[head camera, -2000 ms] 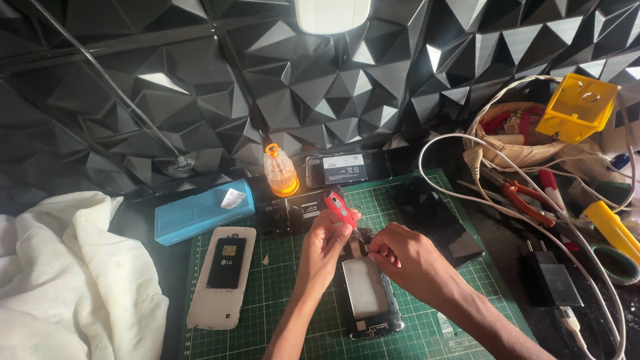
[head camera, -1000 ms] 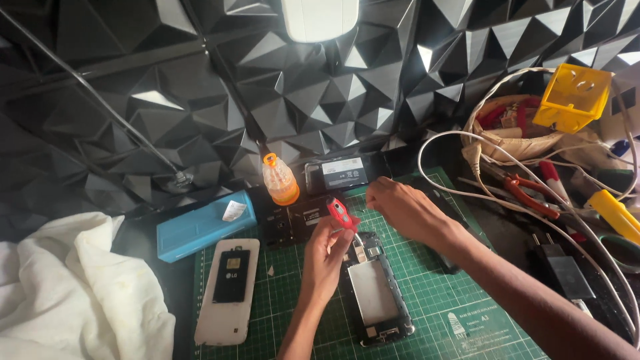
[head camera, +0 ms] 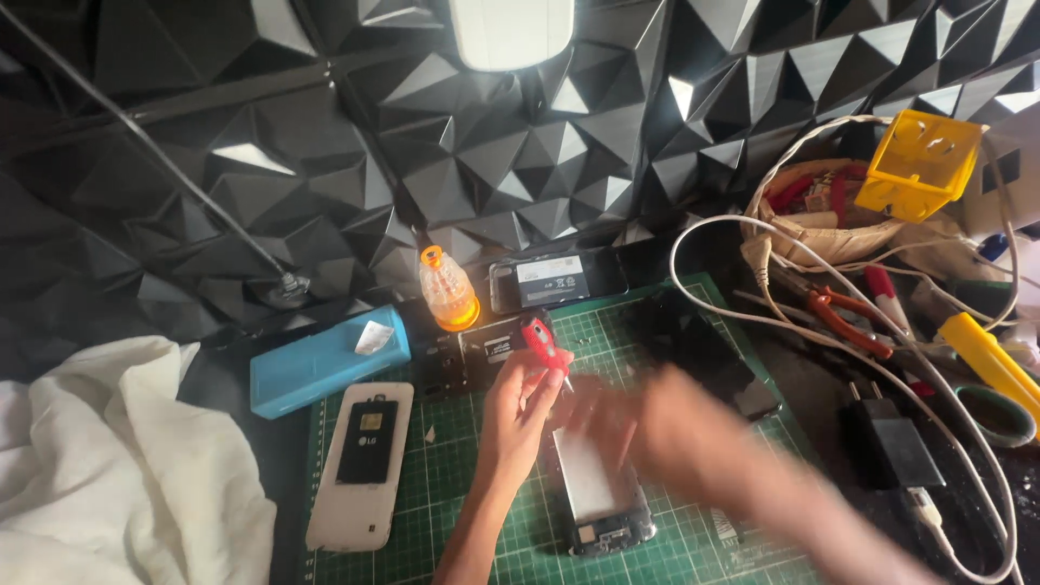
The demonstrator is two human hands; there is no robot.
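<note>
My left hand [head camera: 520, 398] holds a red and black screwdriver [head camera: 543, 345] by its handle, its thin shaft pointing down toward the upper end of an opened phone frame [head camera: 613, 532]. My right hand [head camera: 642, 414] is motion-blurred over the frame's upper right part; whether it holds anything cannot be told. The frame, with a pale rectangular recess, lies on a green cutting mat [head camera: 455, 504]. Tiny screws [head camera: 582, 341] lie on the mat beyond the hands. At the left, a white phone back cover [head camera: 325, 512] bears a black LG battery [head camera: 367, 447].
A blue box [head camera: 325, 361], an orange-capped clear bottle [head camera: 447, 292] and a battery in a dark case [head camera: 552, 280] stand or lie behind. White cloth [head camera: 130, 463] is at left. Right are a dark phone panel [head camera: 699, 349], cables, a black charger [head camera: 898, 439], pliers [head camera: 853, 321] and a basket [head camera: 829, 240].
My right hand went from the frame's upper end to the mat's far edge, and is now back over the frame, blurred. My left hand still holds the screwdriver.
</note>
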